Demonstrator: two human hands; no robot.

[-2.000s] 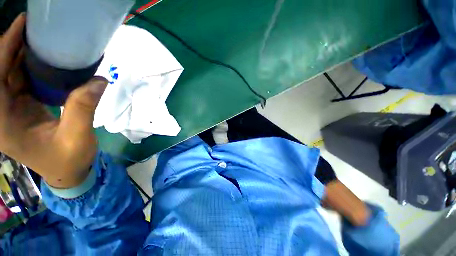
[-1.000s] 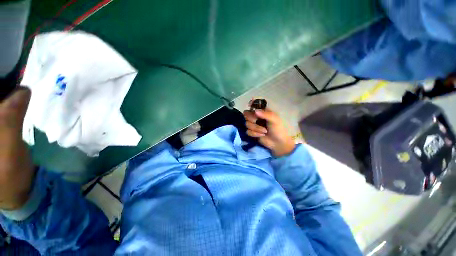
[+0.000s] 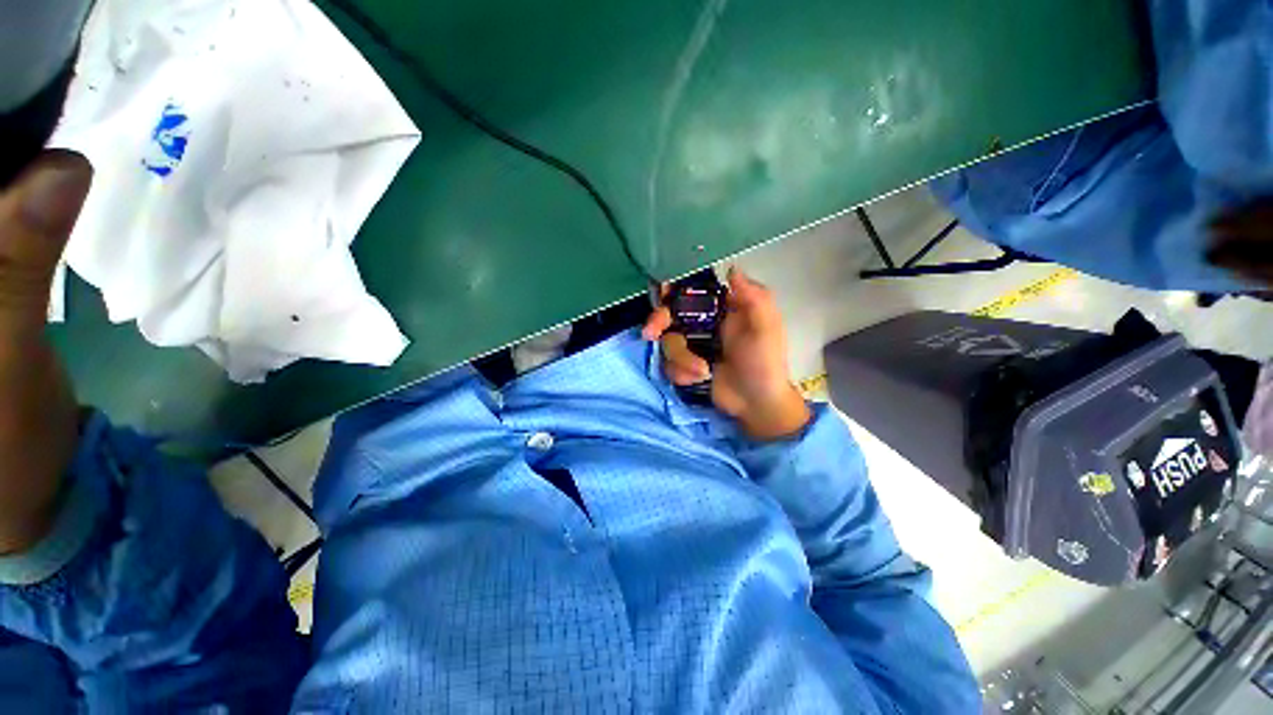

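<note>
My left hand [image 3: 35, 238] is at the left edge, partly cut off. Its thumb lies against the dispensing cartridge [image 3: 31, 53], of which only a cloudy grey-blue part and a dark band show in the top left corner. My right hand [image 3: 750, 358] is low by the bench edge, in front of my smock. It holds a small black watch-like part [image 3: 697, 305] with a dark, screen-like face turned up. A white crumpled wiping cloth [image 3: 265, 196] with blue print lies on the green bench, right of my left hand.
A thin black cable [image 3: 517, 137] runs across the green bench [image 3: 810, 105] to its near edge. A grey push-lid bin [image 3: 1068, 475] stands on the floor at the right. Another person's blue sleeve [image 3: 1089, 196] is at the upper right.
My right hand has come from low at the right to the bench edge, with the black part now in it. The cartridge and my left hand have shifted towards the picture's left edge.
</note>
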